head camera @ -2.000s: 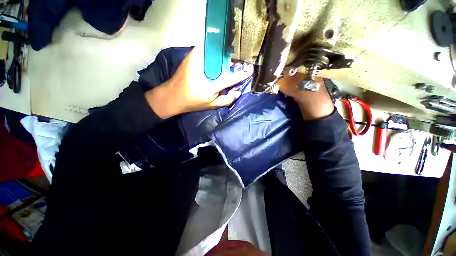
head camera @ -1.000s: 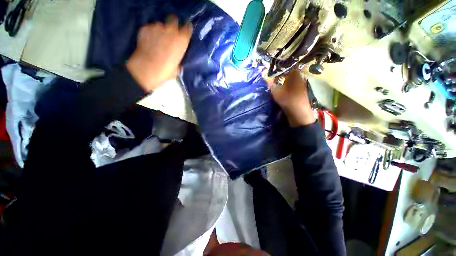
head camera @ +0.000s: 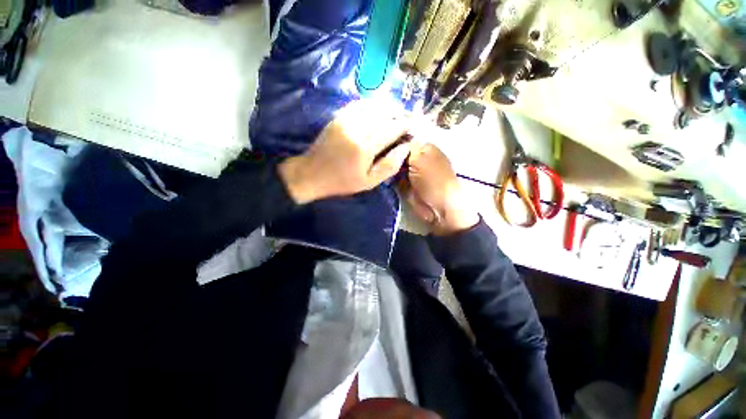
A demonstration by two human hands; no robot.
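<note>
A shiny navy quilted panel [head camera: 307, 78] lies on the machine table left of the needle area and hangs down towards my lap. My left hand [head camera: 348, 155] is on the panel just below the lamp, its fingers closed on the navy fabric. My right hand [head camera: 432, 186] is close beside it, fingers bent at the panel's right edge; the fingertips are partly hidden. The teal machine lamp [head camera: 383, 45] shines brightly over the fabric. The cream sewing machine head [head camera: 589, 69] stands above and to the right.
Scissors with orange and red handles [head camera: 533, 192] lie on the table right of my right hand. A red-handled tool [head camera: 570, 231], a round clear case [head camera: 603, 244] and a thin dark tool [head camera: 633, 265] lie further right. White fabric [head camera: 53, 221] hangs below the table's left edge.
My left hand has moved right and down to the fabric near the needle. My right hand has come left and down, away from under the machine head. The panel has shifted left, uncovering the scissors.
</note>
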